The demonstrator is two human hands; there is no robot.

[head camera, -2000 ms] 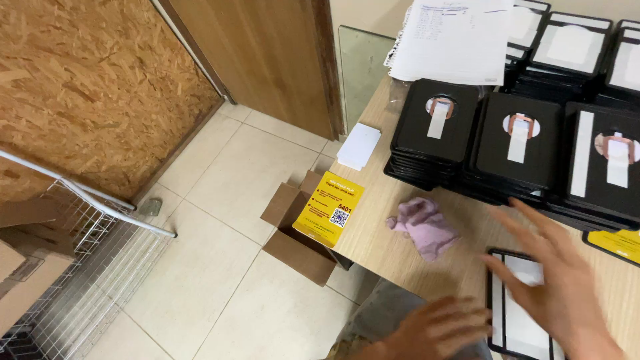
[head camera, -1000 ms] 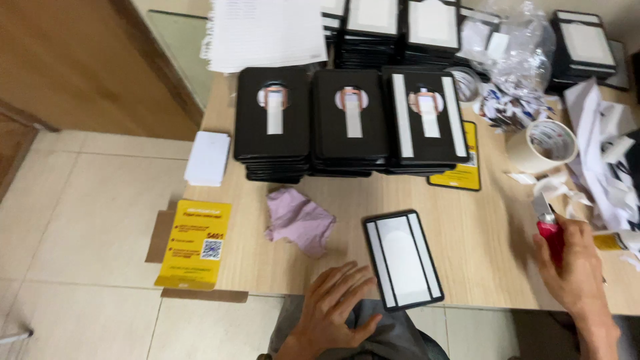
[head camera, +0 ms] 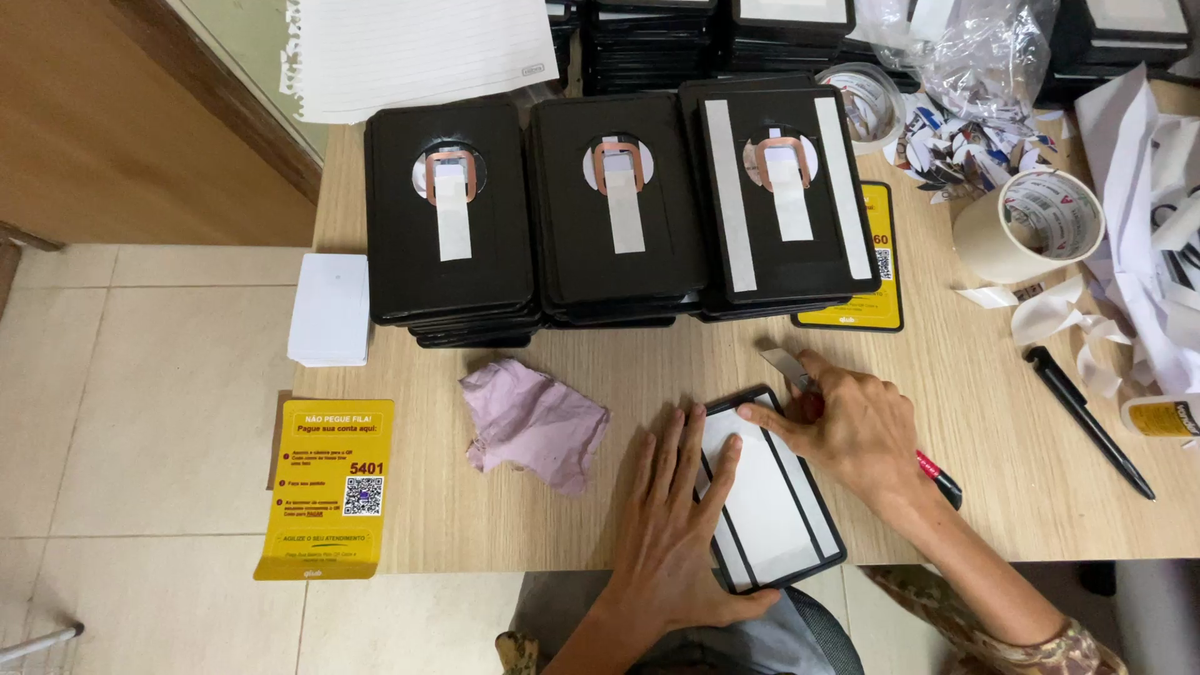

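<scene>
A black rectangular plate with white strips and a white middle panel (head camera: 764,506) lies tilted at the table's front edge. My left hand (head camera: 670,534) rests spread over its left side, the thumb at its lower edge. My right hand (head camera: 858,431) holds a red utility knife (head camera: 937,478), its blade pointing up and left, while the index finger or thumb touches the plate's top right part. A crumpled pink cloth (head camera: 534,424) lies to the left. Behind stand three stacks of black plates; on the right stack's top plate (head camera: 787,253) are two white strips.
White cards (head camera: 330,309) and a yellow printed card (head camera: 323,487) sit at the table's left edge. To the right are a roll of masking tape (head camera: 1027,225), a black pen (head camera: 1087,422), a glue bottle (head camera: 1162,415) and paper scraps. Lined paper (head camera: 422,56) lies at the back.
My right hand has brought the red knife from the right side of the table to the plate. My left hand has come onto the plate's left side.
</scene>
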